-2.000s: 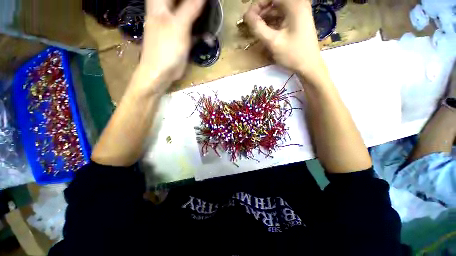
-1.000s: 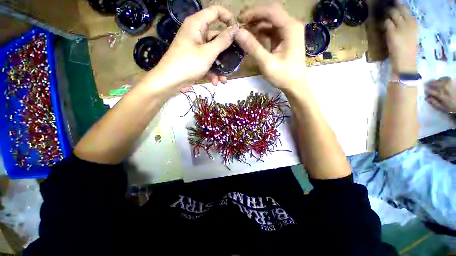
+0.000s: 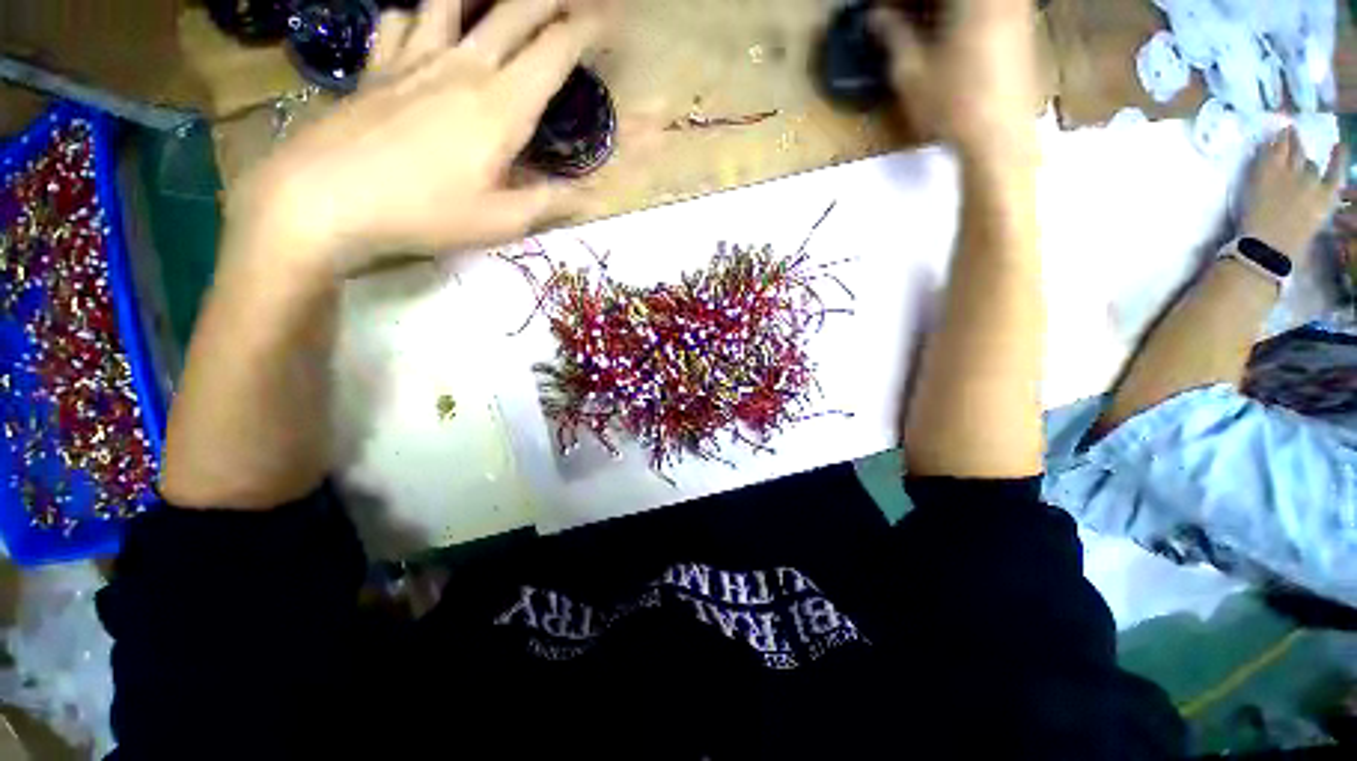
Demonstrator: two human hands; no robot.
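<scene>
A tangled heap of red and dark contact leads (image 3: 685, 357) with gold and silver ends lies on white paper in front of me. My left hand (image 3: 432, 141) is spread at the upper left, partly over a round black housing (image 3: 575, 125); whether it holds anything is hidden. My right hand (image 3: 953, 67) is blurred at the upper right, beside another black housing (image 3: 854, 57); its fingers' hold cannot be made out. A single lead (image 3: 723, 119) lies on the brown work board between the hands.
A blue tray (image 3: 131, 364) of red and gold parts is at the far left. More black housings (image 3: 331, 39) are at the upper left. Translucent pieces (image 3: 1164, 67) lie upper right. Another person's hand (image 3: 1283, 193) with a wrist band and light blue sleeve is at the right.
My hands were together over a housing and have moved apart, left hand leftward, right hand rightward. A lead now shows on the board between them. The other person's arm has shifted right.
</scene>
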